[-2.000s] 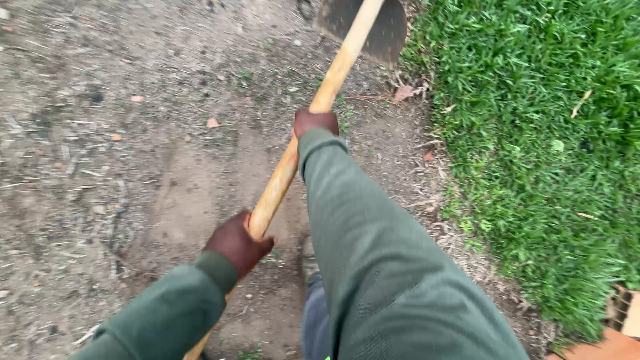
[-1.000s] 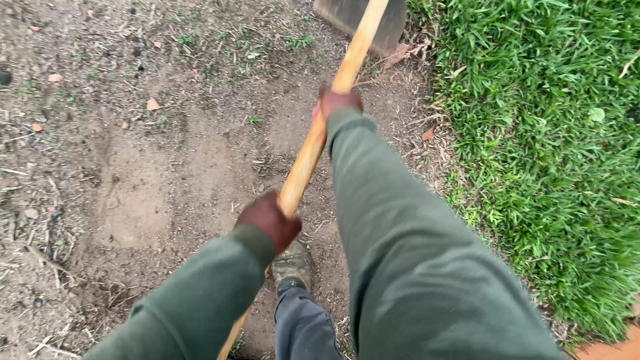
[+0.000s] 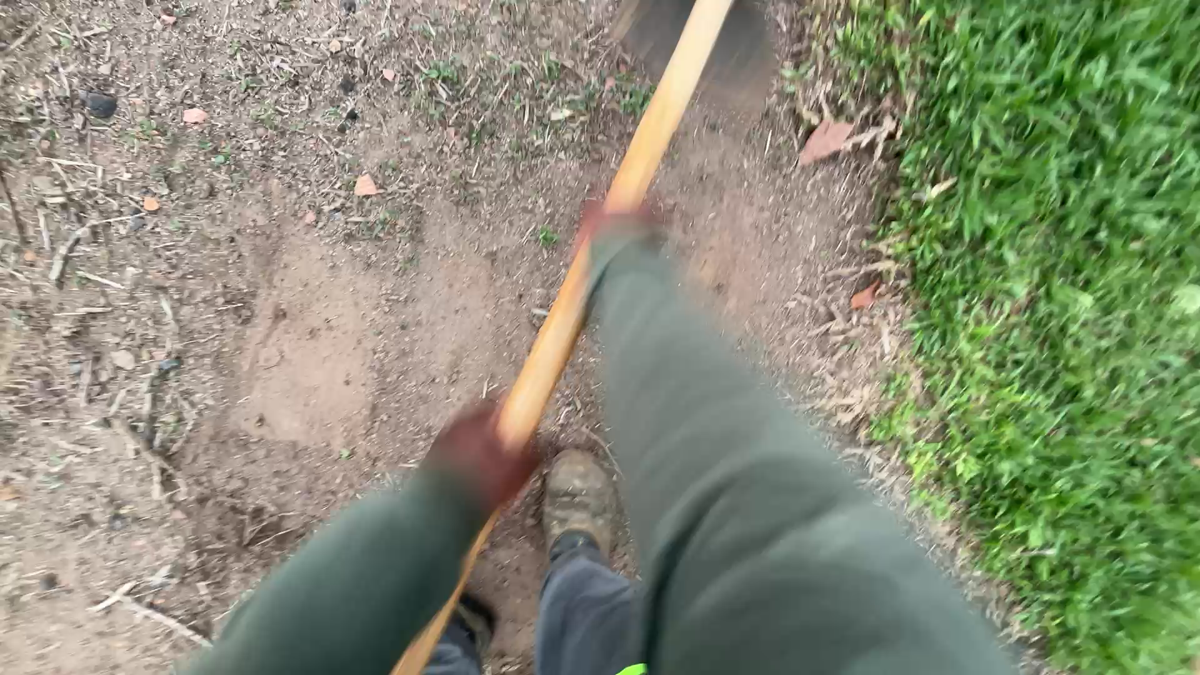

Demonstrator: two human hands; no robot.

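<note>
A long wooden handle (image 3: 562,328) runs slantwise from the bottom of the view up to a broad, dark metal blade (image 3: 698,47), blurred and cut off by the top edge; it looks like a large hoe. My left hand (image 3: 483,452) grips the handle low down, left of my boot. Farther up, my right hand (image 3: 621,223) is closed round the same handle, nearer the blade. Both hands are motion-blurred. The blade is low over or on the bare soil beside the grass; whether it touches cannot be told.
Green grass (image 3: 1059,328) borders the dirt on the right, with a dry brown leaf (image 3: 827,141) at its edge. Dry twigs (image 3: 150,450) and small stones lie on the soil at left. My worn boot (image 3: 579,502) stands below the handle; the other foot is partly hidden.
Both hands have kept hold of the wooden handle. My boot, mostly hidden behind my arm two seconds ago, now shows plainly, and part of the other foot has come into view.
</note>
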